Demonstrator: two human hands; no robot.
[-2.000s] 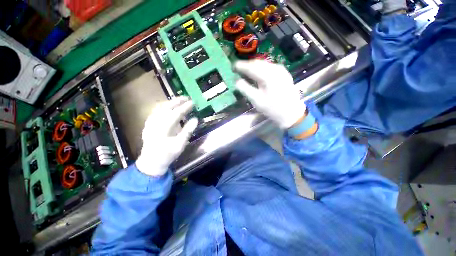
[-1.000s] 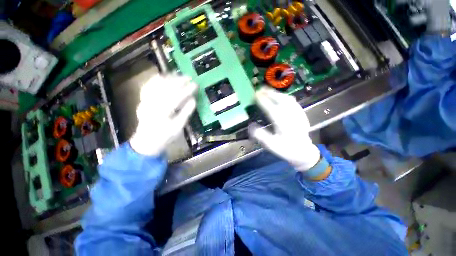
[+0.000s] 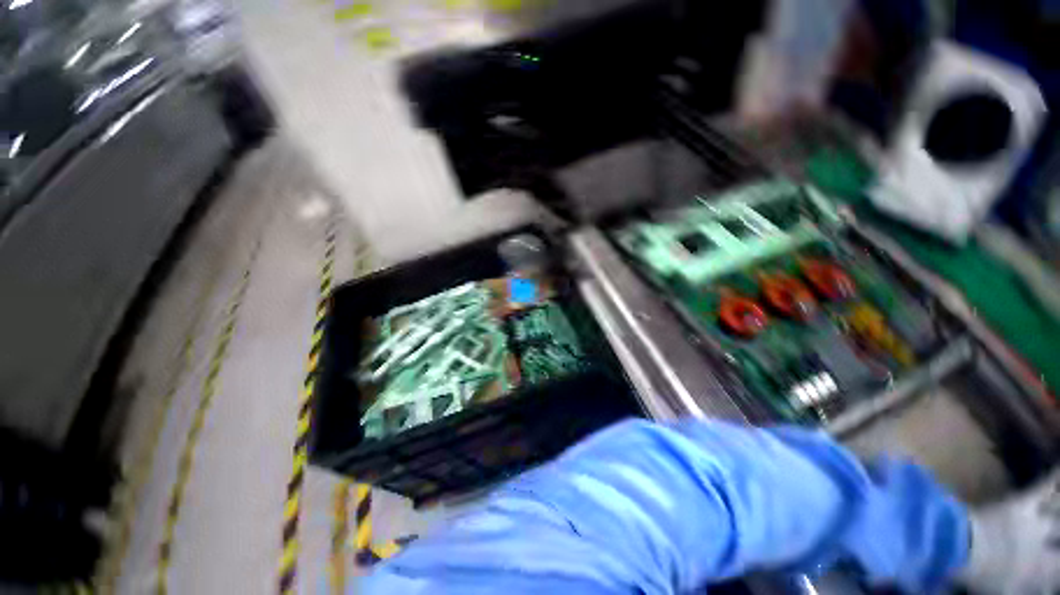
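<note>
The frame is blurred. My left hand (image 3: 1014, 544), white-gloved, is small and cut off by the right edge; its fingers and anything in them cannot be made out. Its blue sleeve crosses the bottom. My right hand is out of view. A circuit board (image 3: 761, 363) lies on the line at the right of the view. A pale green cover frame (image 3: 727, 236) lies over its far side, beside three orange-red toroidal inductors (image 3: 790, 296). A dark bin (image 3: 465, 436) left of the line holds a loose pile of pale green frames (image 3: 436, 349).
A silver rail (image 3: 634, 320) runs between bin and board. Small dark green parts and a blue item (image 3: 522, 289) are also in the bin. A white device with a round dark opening (image 3: 971, 128) stands on a green mat (image 3: 982, 273). Yellow-black tape (image 3: 305, 447) marks the floor at left.
The view has swung left to the bin and the left-hand board. The board between my hands has left the view, as has my right hand. My left hand is now at the right edge.
</note>
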